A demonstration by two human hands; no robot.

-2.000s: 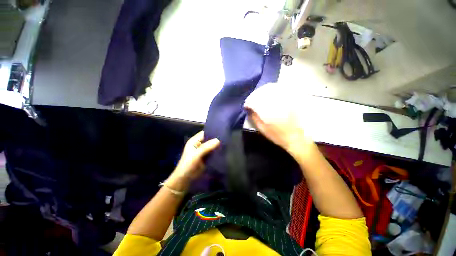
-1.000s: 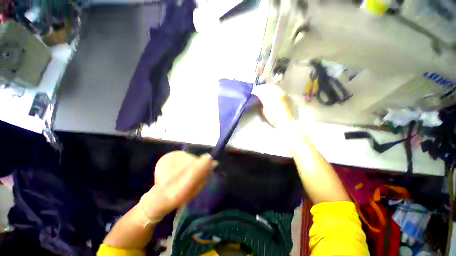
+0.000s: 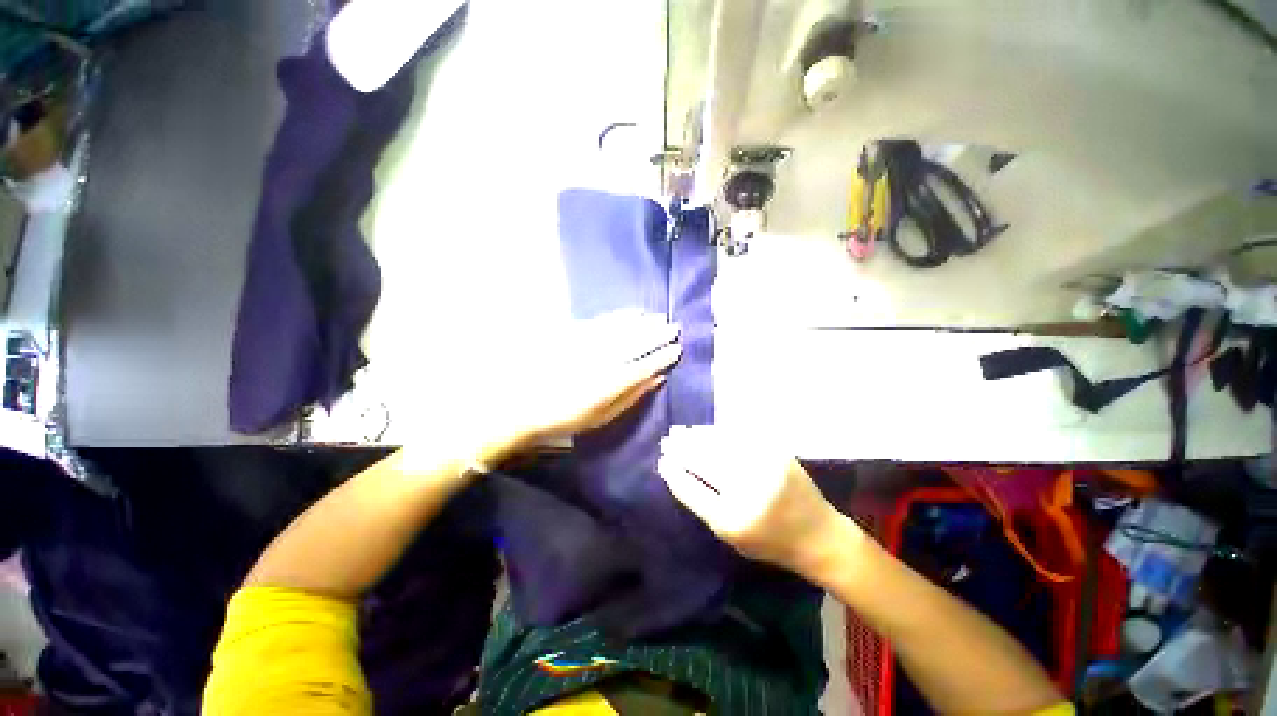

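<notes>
A dark purple fabric panel [image 3: 616, 259] lies on the white machine table, its far end at the presser foot and needle [image 3: 677, 210]. A seam or folded edge runs along its right side. The near end hangs over the table edge onto my lap. My left hand [image 3: 609, 371] lies flat on the panel, fingertips at the folded edge; glare washes it out. My right hand [image 3: 742, 490] is nearer me at the table's front edge, fingers closed on the panel's right edge.
More purple cloth [image 3: 301, 252] lies at the left, under a white rounded bar [image 3: 385, 35]. Black-handled scissors [image 3: 931, 210] and a yellow tool [image 3: 878, 203] lie right of the machine. Dark tape scraps [image 3: 1085, 381] lie at the right edge. Red baskets [image 3: 1106, 602] stand below right.
My left hand has moved from the lap side up onto the panel. My right hand has come back from near the needle to the table's front edge. The panel now lies flatter and straighter.
</notes>
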